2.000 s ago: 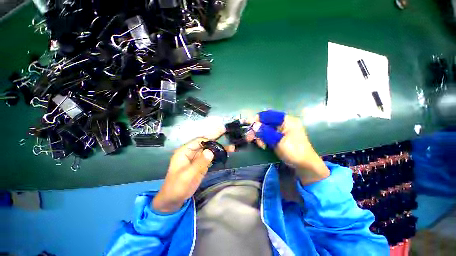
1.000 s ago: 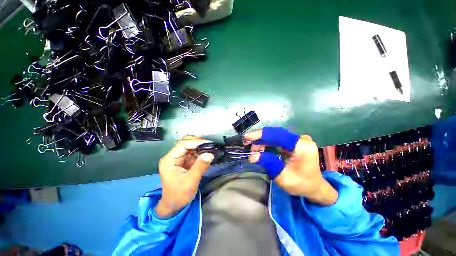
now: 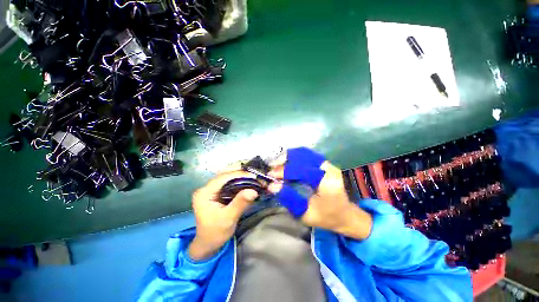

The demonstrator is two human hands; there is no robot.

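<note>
My left hand (image 3: 216, 212), bare, is closed around a curved dark bundle (image 3: 238, 187), probably black binder clips; blur hides their number. My right hand (image 3: 322, 191), with bright blue finger wraps, pinches the silver wire handles of a black binder clip (image 3: 256, 164). This clip is close against the bundle, in front of my chest at the bench edge; whether they touch cannot be told. The clip heap (image 3: 112, 106), a tangle of black bodies and silver loops, lies on the green bench (image 3: 289, 76) at the left.
A pale parts bin (image 3: 236, 23) stands behind the heap. A white paper sheet (image 3: 390, 71) with two short dark pieces lies at the right. Below the bench's right edge, a red tray (image 3: 489, 276) holds rows of black clips. A blue-clothed sleeve shows at the far right.
The separate clip seen on the bench above my hands one second ago no longer lies there. My right hand has moved left and closer to my left hand. The view has shifted.
</note>
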